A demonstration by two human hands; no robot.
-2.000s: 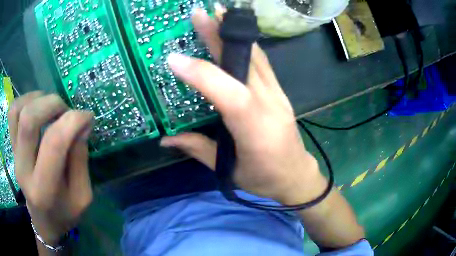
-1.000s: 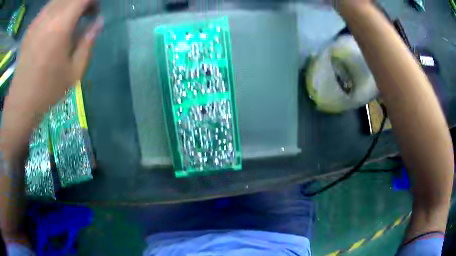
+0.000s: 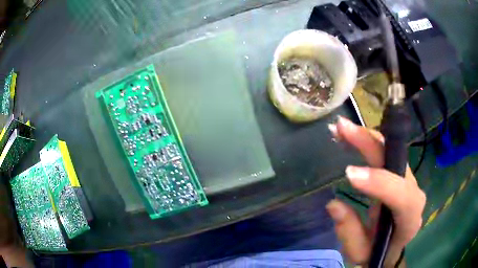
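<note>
My right hand (image 3: 382,183) holds the black-handled soldering iron (image 3: 397,125) at the right, its long grey tip pointing up in front of the black station. The thumb and some fingertips stand apart from the handle. One green printed circuit board (image 3: 152,152) lies solder side up, slanted, on the left half of the translucent mat (image 3: 225,115). My left hand cannot be made out; only blurred brownish patches, possibly my left arm, show at the left edge.
A whitish tub (image 3: 283,102) with grey scraps stands right of the mat. Behind the iron are the yellow-brown sponge (image 3: 371,97) and black soldering station (image 3: 361,47). More boards (image 3: 39,204) with yellow strips lie at left. Black cords (image 3: 419,152) hang at the right bench edge.
One of the two boards seen at first has gone from the mat. My right hand has come back with the iron beside the tub. My left hand has moved off to the left.
</note>
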